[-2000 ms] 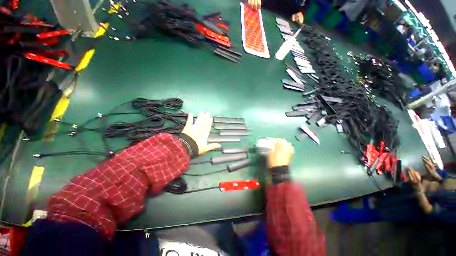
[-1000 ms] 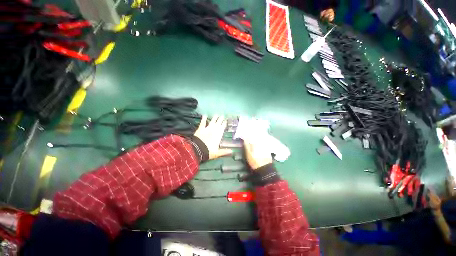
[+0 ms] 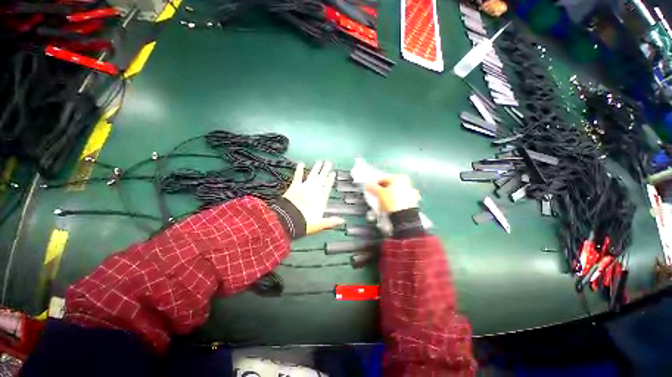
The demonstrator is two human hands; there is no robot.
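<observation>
Several grey antenna housings (image 3: 346, 247) lie side by side on the green bench, their black coiled cables (image 3: 203, 177) running left. My left hand (image 3: 313, 197) lies flat with fingers spread on the left ends of the upper housings. My right hand (image 3: 394, 195) is closed on a crumpled white wiping cloth (image 3: 364, 174), over the right ends of the housings; it is slightly blurred. The cloth and hand partly hide the bars. A housing with red-backed adhesive (image 3: 357, 292) lies nearer me, its right end close against my right sleeve.
A red adhesive sheet (image 3: 421, 37) and a white bottle (image 3: 473, 59) lie on the far side. A tangled antenna pile (image 3: 560, 169) is at right, another with red strips (image 3: 51, 96) at left. Yellow tape (image 3: 94, 143) marks the bench. Another person's fingers (image 3: 494, 7) show at the top.
My right hand has moved from right of the bars onto them with the cloth, and has shifted slightly right and up since one second ago. My left hand stays on the bars. The view has shifted.
</observation>
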